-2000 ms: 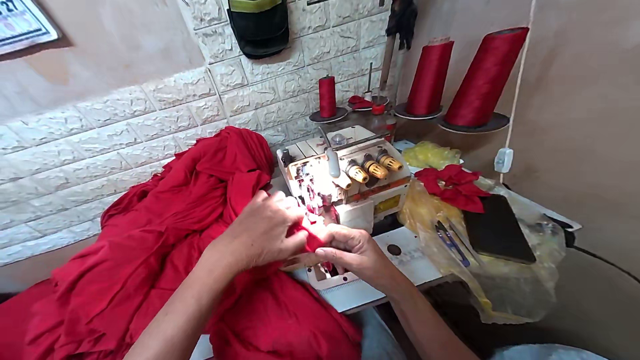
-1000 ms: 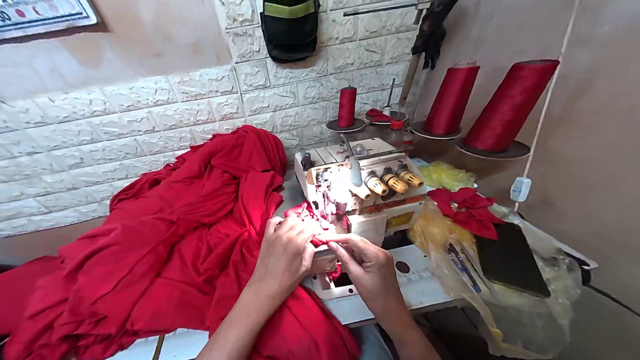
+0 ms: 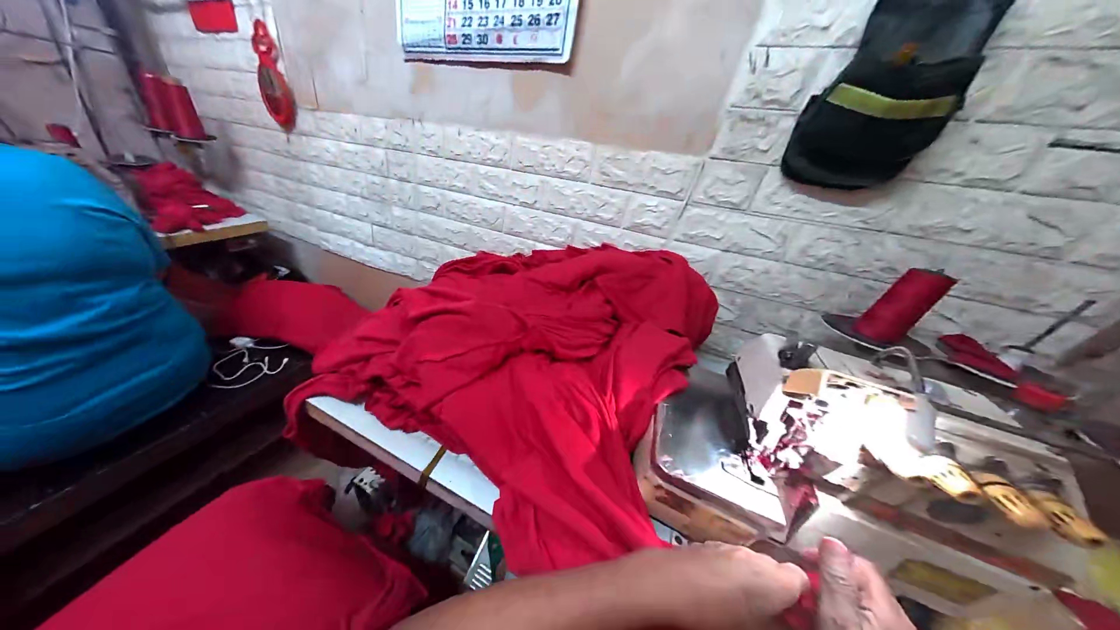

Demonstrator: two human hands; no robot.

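Low at the right, my left hand is closed on a small piece of red fabric, its fingers curled beside the front of the overlock sewing machine. My right hand pinches the same piece from the other side, its thumb up; the frame's lower edge cuts it off. The lamp's glare washes out the needle area. A big heap of red fabric lies on the white table left of the machine and hangs over the front edge.
A person in a blue shirt sits at the far left, near another table with red fabric. More red cloth is at the lower left. A thread cone stands behind the machine; a black bag and a calendar hang on the wall.
The view has swung left, bringing the seated person into sight. Both hands have come away from the machine's needle area toward its front, the red piece still between them.
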